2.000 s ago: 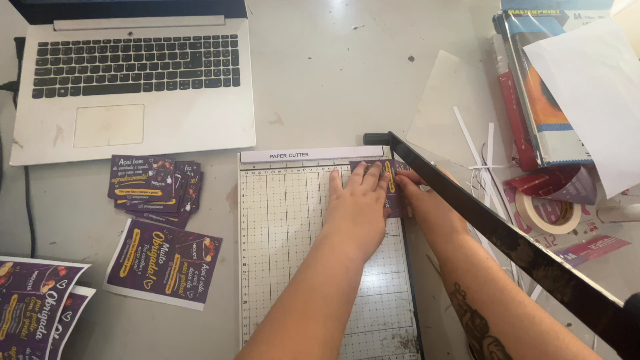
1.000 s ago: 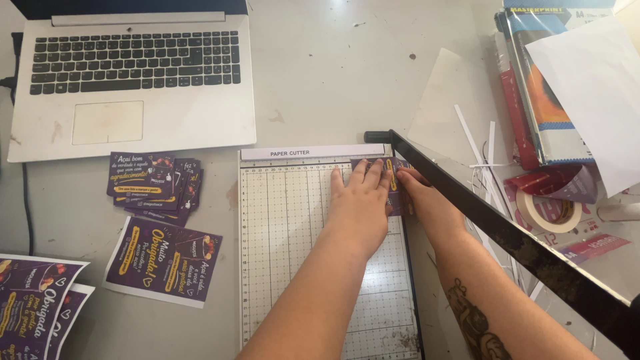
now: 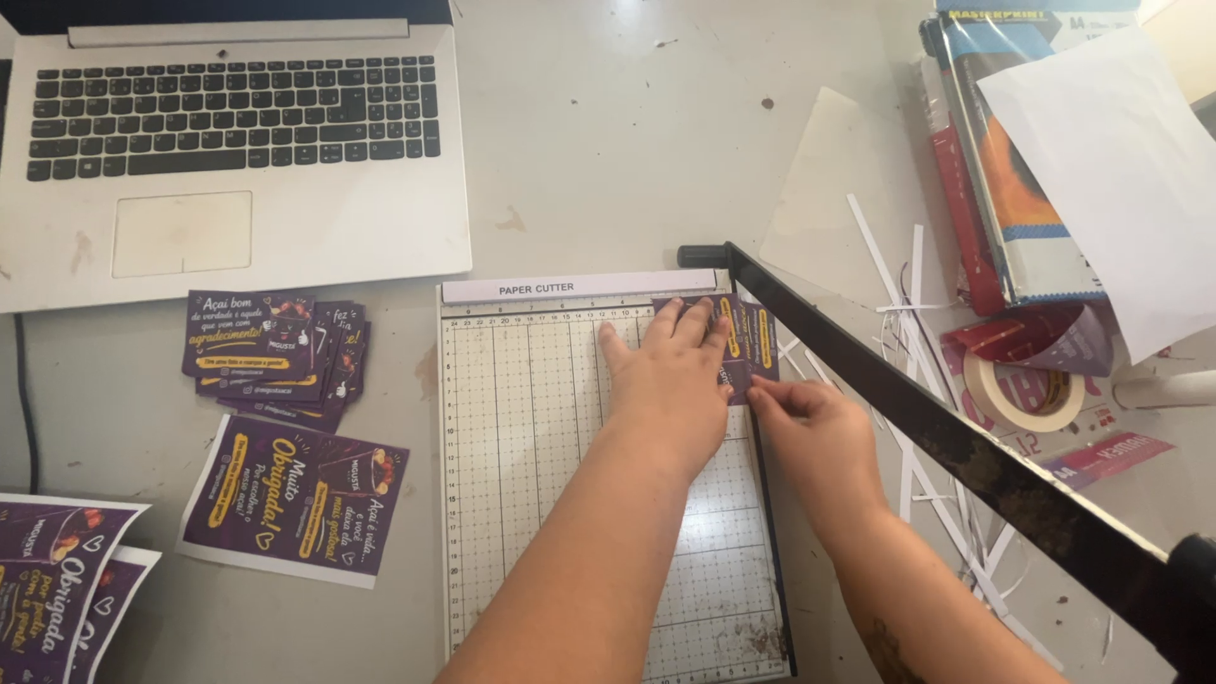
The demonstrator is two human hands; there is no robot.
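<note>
A guillotine paper cutter (image 3: 570, 399) with a gridded base lies on the grey table, its black blade arm (image 3: 912, 418) raised over the right side. A purple printed card sheet (image 3: 763, 332) lies at the cutter's upper right edge, part of it past the edge. My left hand (image 3: 665, 389) rests flat on the sheet and the grid with fingers spread. The thumb and fingertips of my right hand (image 3: 807, 427) pinch the sheet's lower right part, beside the cutting edge.
At left are a laptop (image 3: 237, 142), a stack of cut purple cards (image 3: 256, 332), a printed sheet (image 3: 294, 499) and more prints (image 3: 57, 570). At right lie white paper strips (image 3: 912, 475), a masking tape roll (image 3: 978, 389), paper packs (image 3: 988, 171) and a white sheet (image 3: 1111, 180).
</note>
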